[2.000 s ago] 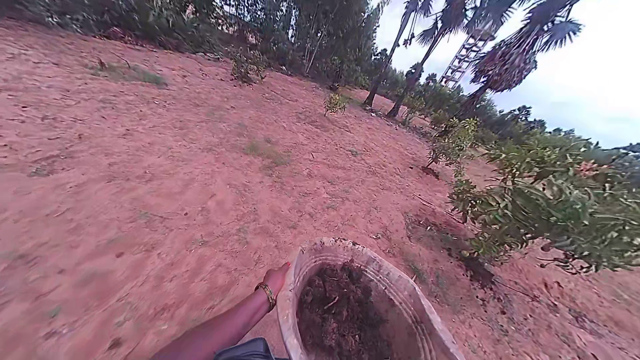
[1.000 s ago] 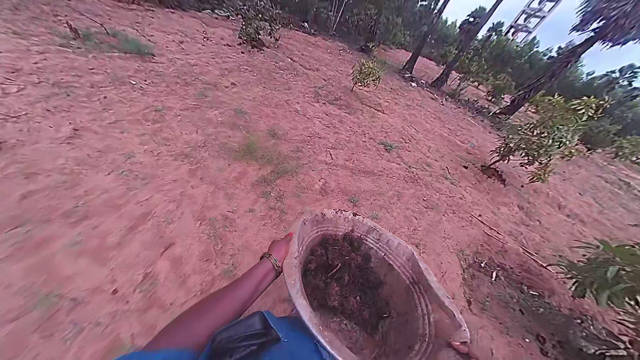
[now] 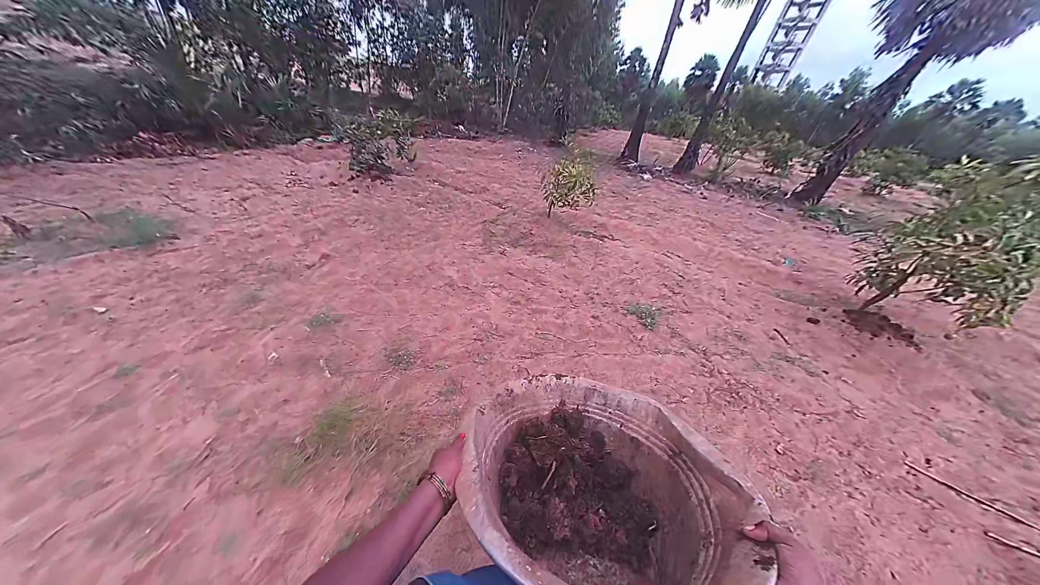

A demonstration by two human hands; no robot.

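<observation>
A worn, pale basin (image 3: pixel 691 455) with a warped rim is held at the bottom of the view, tilted a little. Dark, crumbly matter like soil or manure (image 3: pixel 573 487), with bits of straw in it, covers its bottom. My left hand (image 3: pixel 448 467), with bangles at the wrist, grips the basin's left side; most of its fingers are hidden behind the wall. At the right rim, my right hand (image 3: pixel 776 544) holds on with the thumb over the edge and the other fingers out of sight.
Reddish sandy ground (image 3: pixel 268 325) spreads ahead. A small sapling (image 3: pixel 569 185) stands in front, a leafy bush (image 3: pixel 374 146) farther left, and a young tree (image 3: pixel 967 252) at the right with dark soil at its foot. Thin sticks (image 3: pixel 971 496) lie at the lower right. Palm trunks (image 3: pixel 861 134) rise behind.
The view has levelled and moved forward over the ground. My right hand, unseen two seconds ago, now shows on the basin's right rim. The basin remains held, with the dark matter in it.
</observation>
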